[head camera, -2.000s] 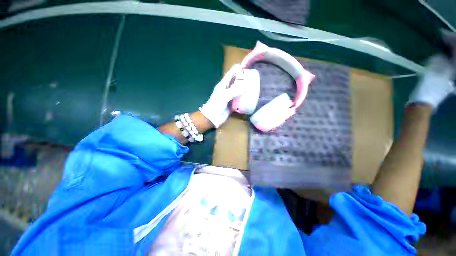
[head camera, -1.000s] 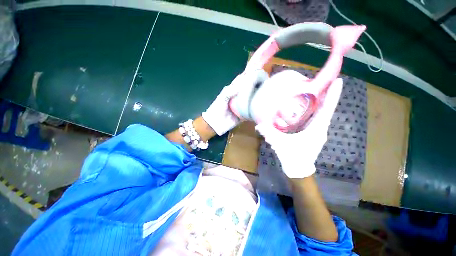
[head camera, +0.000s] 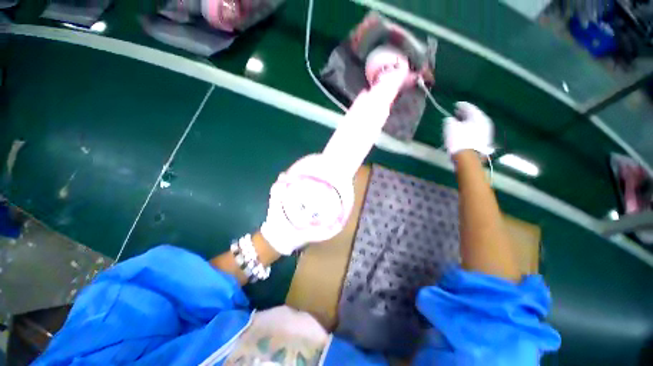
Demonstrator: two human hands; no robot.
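Observation:
My gloved left hand holds pink cat-ear headphones raised over the left part of the cardboard sheet. One round cup faces up; the washed-out pale band extends up and right. My gloved right hand is closed around a white cable above the conveyor's near rail. The cable runs up-left to the side of a second pink headset on a grey bag. The band's far end overlaps that headset, so contact cannot be told. A printed grey bag lies on the cardboard.
The green conveyor runs across the top behind a white rail. Another pink headset lies on a bag at upper left, and a pink item lies at the far right. A white cord hangs behind the held headphones.
My right hand has left the headphones and moved up-right to the cable. The headphones, now in my left hand alone, have moved down-left and turned. The view has shifted, showing more of the conveyor.

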